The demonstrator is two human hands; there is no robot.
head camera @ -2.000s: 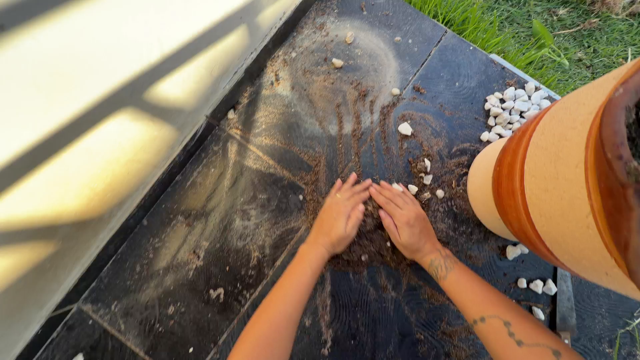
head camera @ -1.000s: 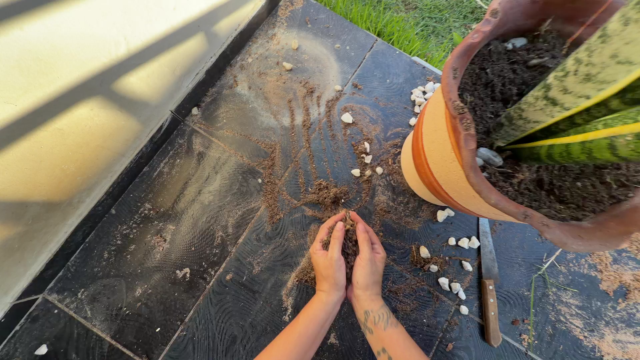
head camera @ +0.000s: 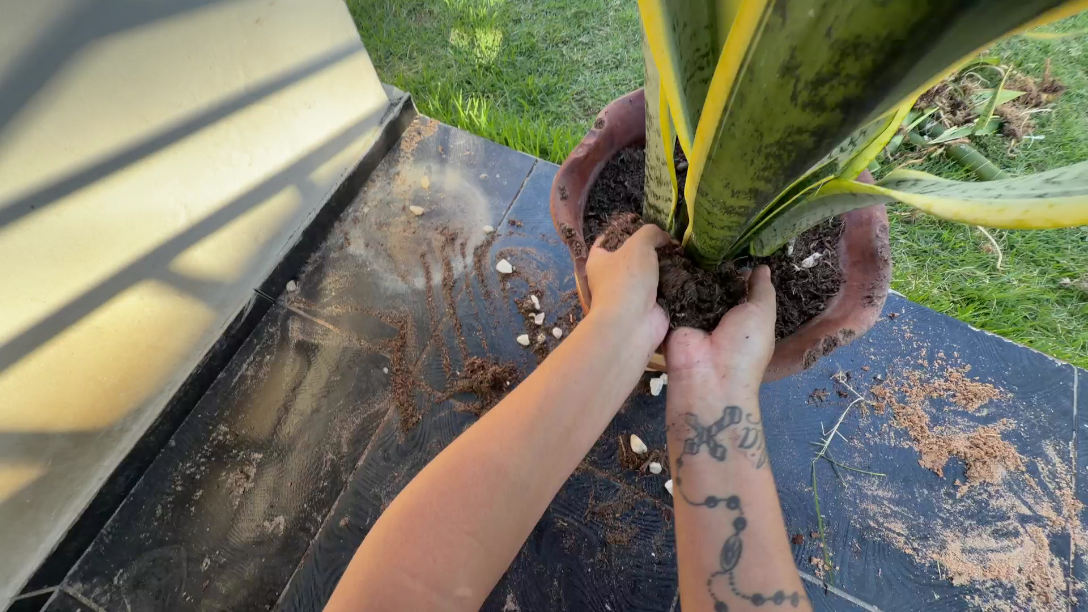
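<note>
A snake plant (head camera: 748,127) with yellow-edged leaves stands in a round terracotta pot (head camera: 863,280) filled with dark soil. Both hands are over the near part of the pot, at the base of the leaves. My left hand (head camera: 625,272) and my right hand (head camera: 731,327) are cupped around a clump of dark soil (head camera: 697,293), which lies between them. The fingertips of both hands are partly hidden by soil and leaves.
Dark floor tiles (head camera: 255,510) carry smeared soil, a small soil heap (head camera: 489,378), scattered white pebbles (head camera: 504,266) and reddish sand (head camera: 977,450). A pale wall (head camera: 170,212) rises at left. Grass (head camera: 501,76) lies beyond, with uprooted plant pieces (head camera: 969,153) at right.
Both hands have moved from the tiles, where they gathered soil, up to the pot, with soil between them. The view has shifted toward the pot.
</note>
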